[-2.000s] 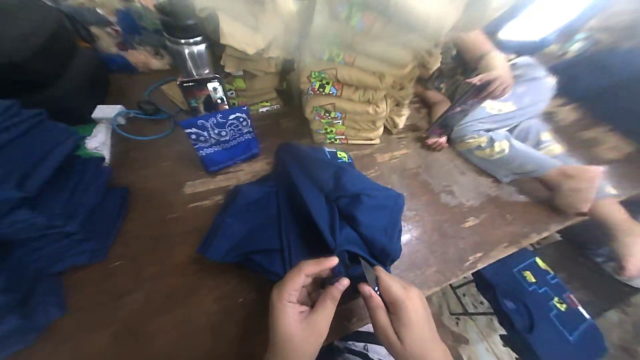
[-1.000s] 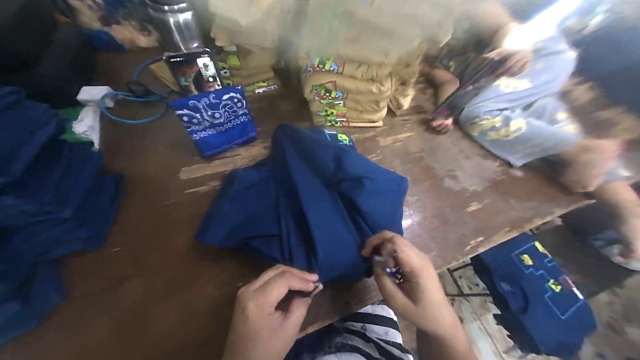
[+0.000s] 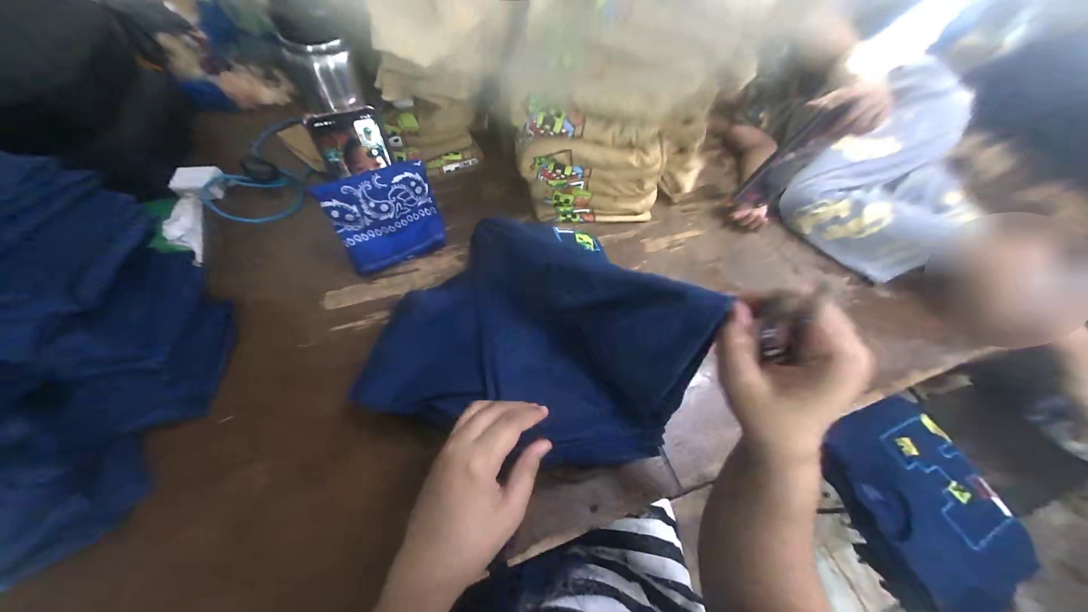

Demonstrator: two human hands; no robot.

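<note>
A navy blue cloth garment (image 3: 561,340) lies bunched on the brown wooden table in front of me, with a small coloured print showing at its far edge. My right hand (image 3: 790,365) pinches the garment's right corner between thumb and finger and pulls it out to the side. A small dark object, probably thread snips (image 3: 773,340), sits in the same palm, blurred. At the garment's near edge is my left hand (image 3: 493,467), fingers curved and thumb apart; whether it grips any cloth is hard to tell.
Navy garments (image 3: 102,357) are piled at left. Stacked tan printed garments (image 3: 595,170) stand at the back, near a blue bandana-print pouch (image 3: 382,212), a phone (image 3: 347,140), a steel bottle (image 3: 331,72) and a cable. A person sits at right. A printed navy garment (image 3: 935,501) lies below the table edge.
My right hand has moved up and to the right, drawing a corner of the navy garment outward. My left hand has come away from the small bit it was pinching, and its fingers have spread.
</note>
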